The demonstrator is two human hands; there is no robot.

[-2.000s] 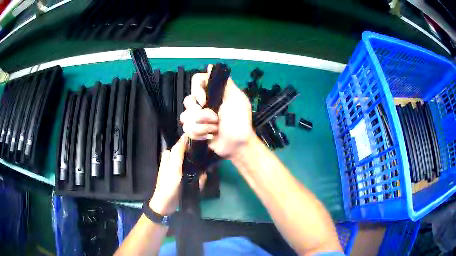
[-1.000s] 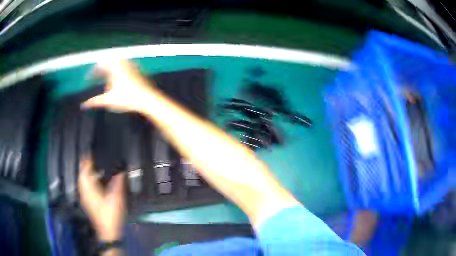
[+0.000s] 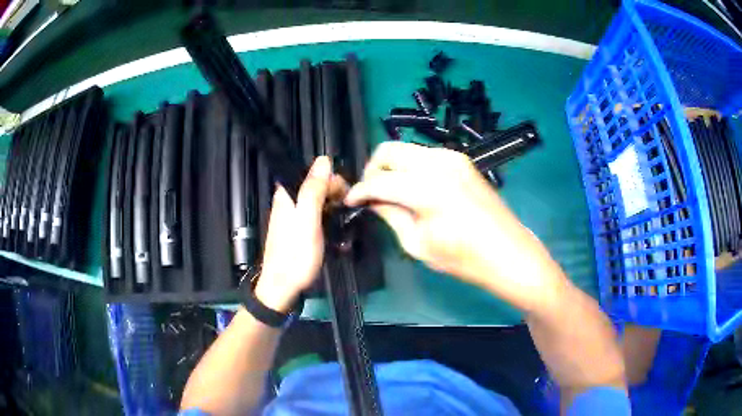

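A part-built leg set of long black arms [image 3: 350, 325] spreads from a joint between my hands. One arm runs up left, one down towards my body and one up right. My left hand [image 3: 301, 231] with a dark wristband is closed around the leg set near the joint. My right hand [image 3: 431, 203] has its fingertips pinched at the joint; what they pinch is too small to tell. Small black fittings [image 3: 468, 97] lie in a loose pile behind my right hand.
A grooved foam tray [image 3: 207, 195] with marked tubes lies at left, with another foam tray [image 3: 77, 154] beyond it. A tall blue crate [image 3: 643, 244] with black tubes stands at right. Blue bins [image 3: 134, 341] sit below the bench edge.
A second ago my hands were apart over the foam tray. Now they are together at the leg set's joint. The tubes in the middle of the tray are arranged differently.
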